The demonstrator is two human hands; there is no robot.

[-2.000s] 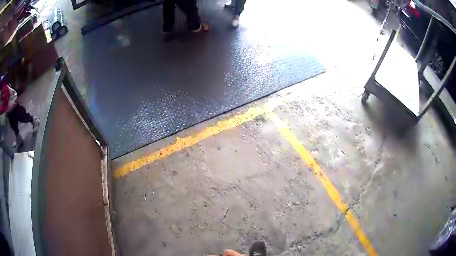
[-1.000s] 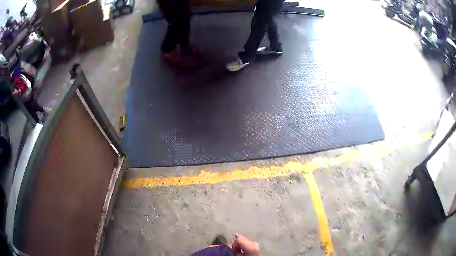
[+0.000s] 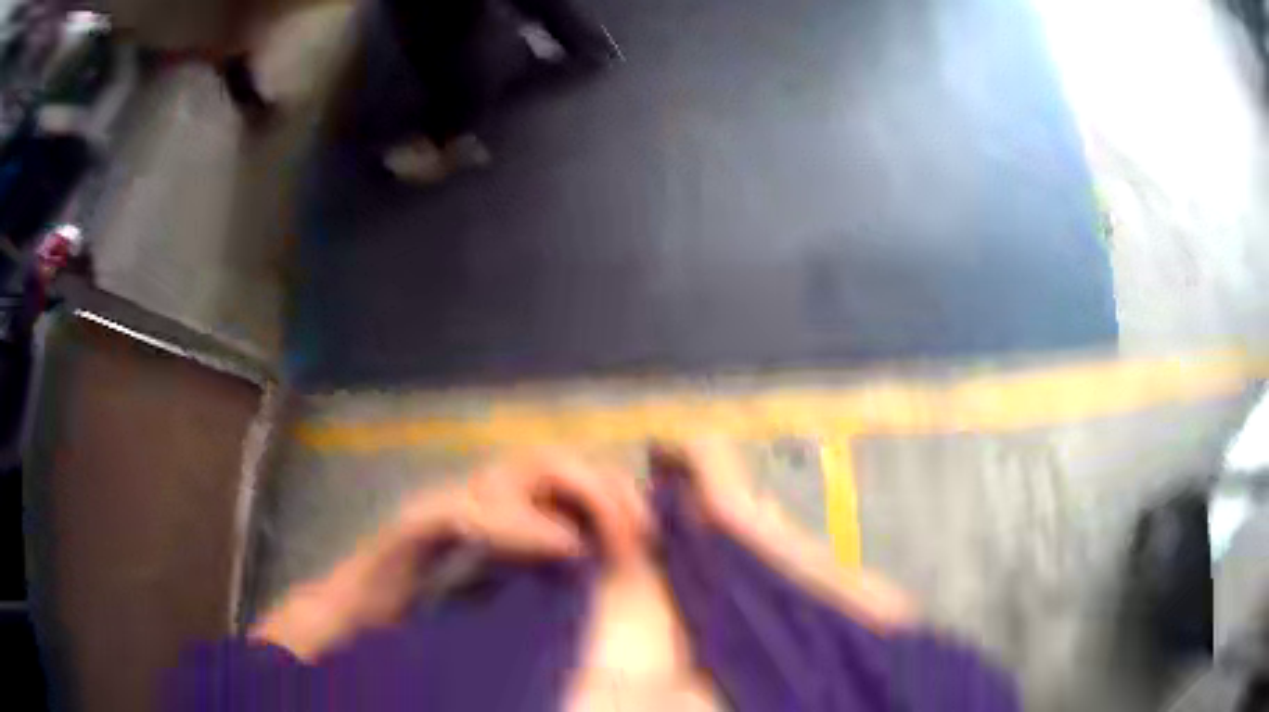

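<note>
Dark purple shirt cloth is bunched in front of me at the bottom of the blurred head view, parted in the middle with bare skin showing between its edges. My left hand and my right hand are close together at the top of the cloth. My left hand is shut on the left part of the cloth, its fingers curled. My right hand is shut on the right part. The exact finger contact is blurred.
A blue-grey dock plate lies ahead behind a yellow line. A person's legs stand on its left part. A brown side panel in a grey frame stands at my left. A pale object is cut off at the right edge.
Both hands have come up into view with the purple cloth. The view has shifted and blurred. The trolley at the right has mostly left the picture, and the people have moved.
</note>
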